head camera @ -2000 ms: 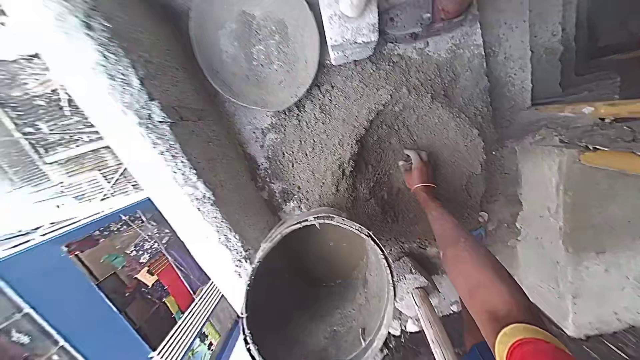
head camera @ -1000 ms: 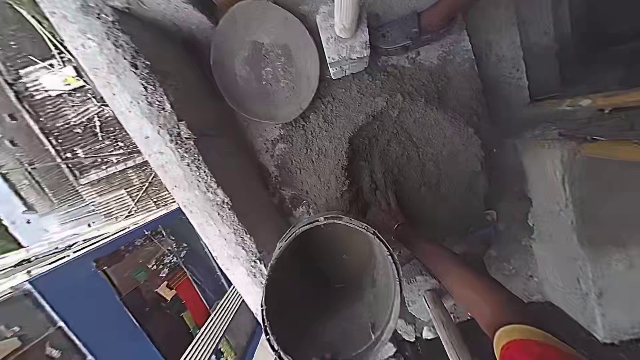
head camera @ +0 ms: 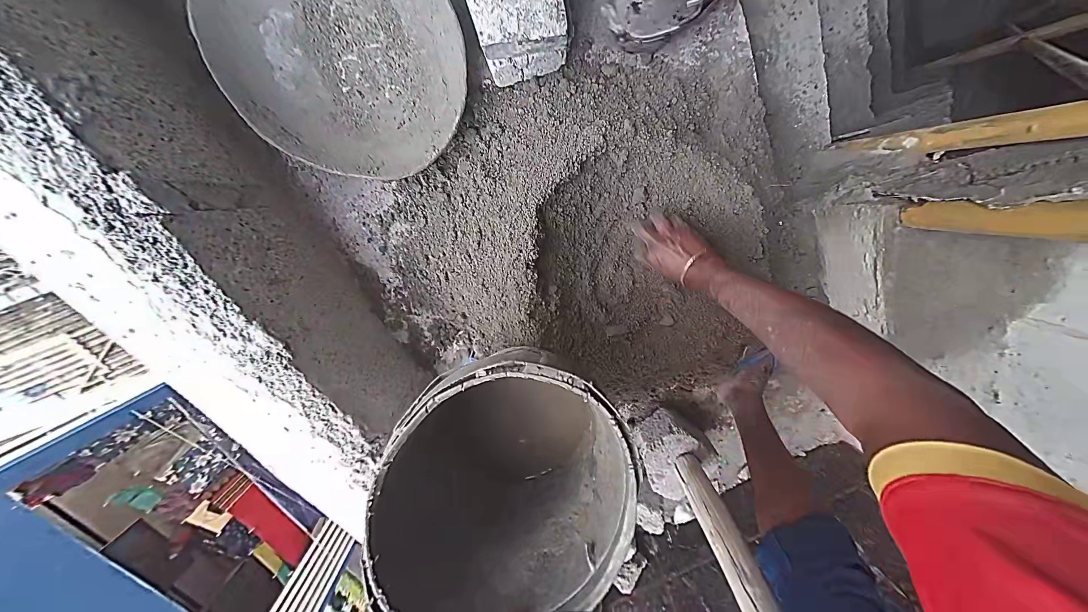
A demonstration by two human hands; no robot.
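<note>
My right hand (head camera: 667, 246) reaches in from the right, palm down with its fingers spread and blurred, over the hollow in a heap of grey mortar mix (head camera: 493, 212). Nothing shows in its grasp; whether the fingertips touch the mix I cannot tell. A thin band circles the wrist. Below and left of the hand stands a cement-stained bucket (head camera: 625, 510), its inside dark and its contents unclear. A shallow round pan (head camera: 340, 76) with grey residue lies at the upper left of the heap. My left hand is not in view.
A pale block (head camera: 518, 38) and a dark, mortar-crusted object (head camera: 650, 21) border the heap's top. A wooden handle (head camera: 722, 535) and rubble (head camera: 667, 446) lie right of the bucket, near a bare foot (head camera: 744, 382). A rough wall edge (head camera: 187, 314) runs along the left.
My right hand was low in the hollow near the bucket one second ago; it has moved up and right, its fingers now spread. The view has come closer.
</note>
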